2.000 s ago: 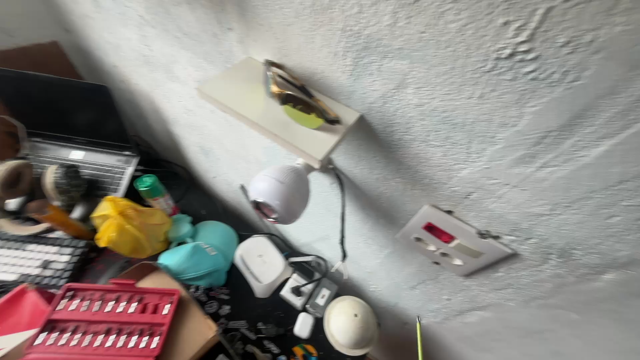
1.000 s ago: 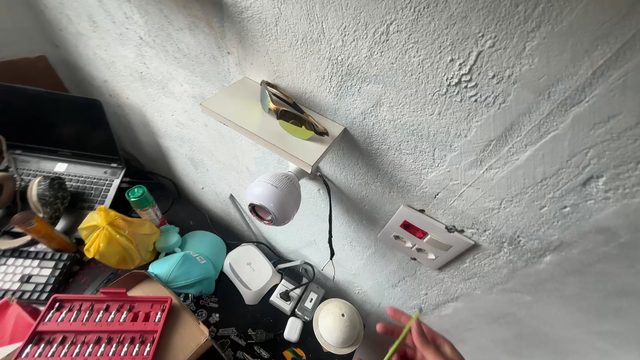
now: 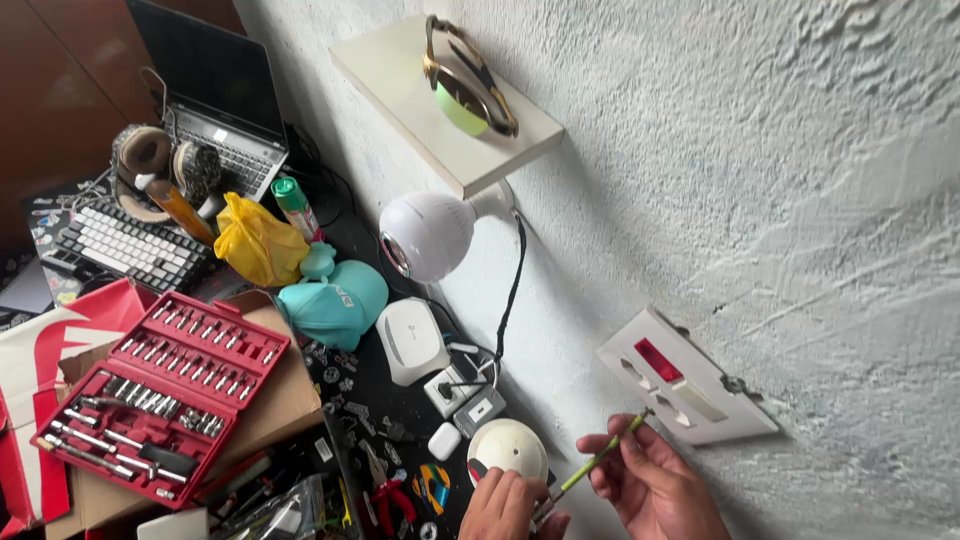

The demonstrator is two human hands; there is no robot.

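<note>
My right hand [image 3: 652, 480], at the lower right, pinches a thin yellow-green rod [image 3: 592, 465] between thumb and fingers. What looks like a small screw sits at the rod's upper end, near the lower edge of the white switch and socket plate [image 3: 694, 405]. My left hand [image 3: 510, 506], at the bottom centre, is curled around a tool with a red and black handle end and a metal shaft; most of it is hidden by the fingers. That shaft meets the rod's lower end. The plate sits tilted on the wall, with metal lugs showing along its upper edge.
A wall shelf [image 3: 450, 112] holds sunglasses [image 3: 465, 90], above a white round lamp-like device [image 3: 427, 232]. The black desk carries a red socket set [image 3: 165, 390], a teal cap [image 3: 337, 304], a white router [image 3: 411, 341], a white dome [image 3: 510, 450], red-handled pliers [image 3: 390, 495] and a laptop [image 3: 217, 97].
My left hand has come into view with a tool. My right hand, seen partly a second ago with the green rod, now shows more fully below the plate. The view has shifted.
</note>
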